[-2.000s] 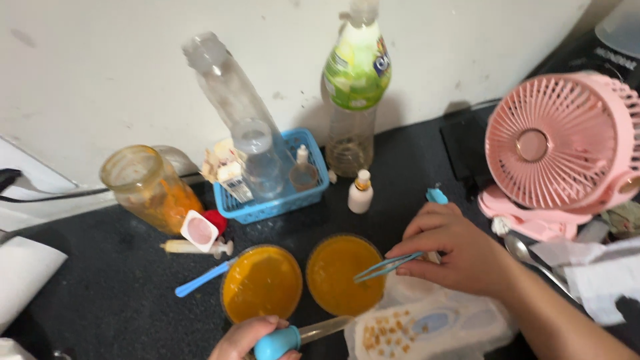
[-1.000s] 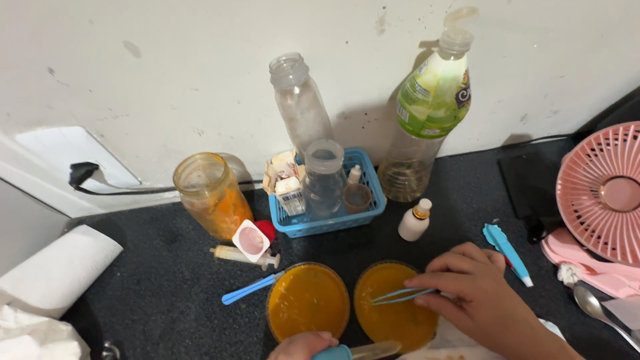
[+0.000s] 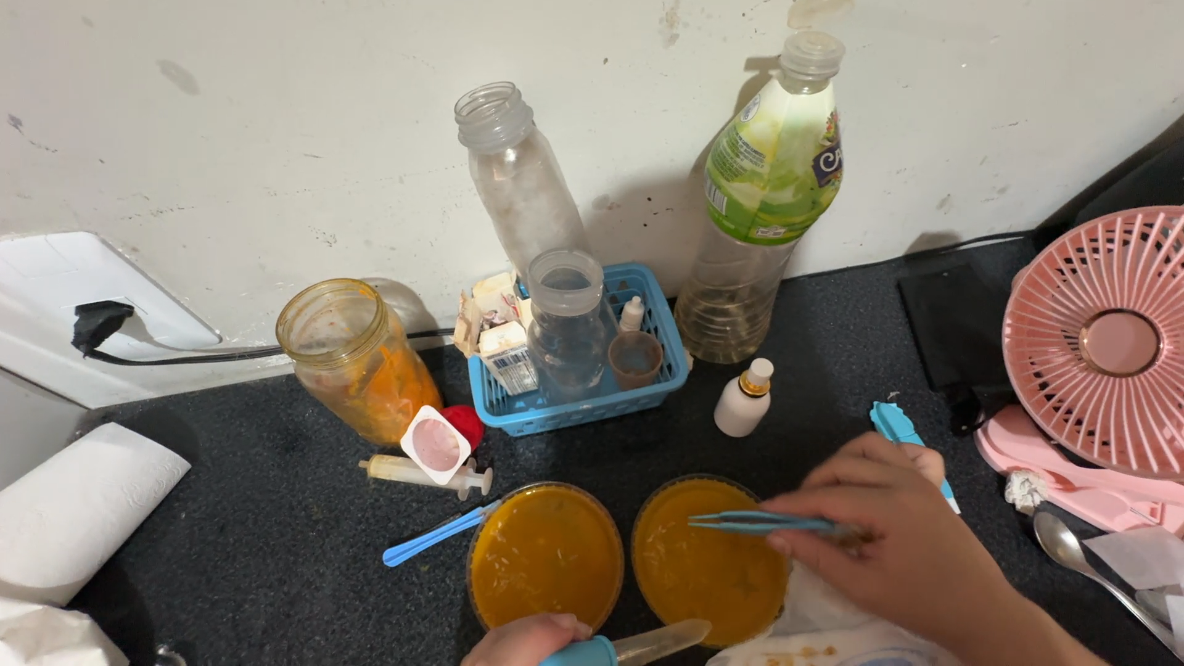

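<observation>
My right hand [image 3: 879, 536] grips blue tweezers [image 3: 758, 523], their tips over the right round dish of orange liquid [image 3: 684, 583]. At the bottom edge my left hand [image 3: 532, 640] holds a dropper with a blue bulb [image 3: 592, 652], its clear tube reaching across the lower rim of that same dish. The left dish of orange liquid [image 3: 546, 555] lies just above my left hand, with small pale slivers in it. Beneath my right forearm is a white sheet [image 3: 823, 629] bearing small tan bits, partly cut off by the frame.
A blue plastic basket [image 3: 592, 412] holds bottles and small boxes. Around it stand a glass jar [image 3: 356, 361], a large plastic bottle [image 3: 758, 213] and a small white bottle [image 3: 744, 398]. A syringe [image 3: 425, 472] and blue tool [image 3: 439, 535] lie left; a pink fan [image 3: 1110, 342] and spoon [image 3: 1064, 546] right.
The view has shifted, with less of the white sheet showing. My right hand still holds the tweezers over the right dish, and my left hand still holds the dropper.
</observation>
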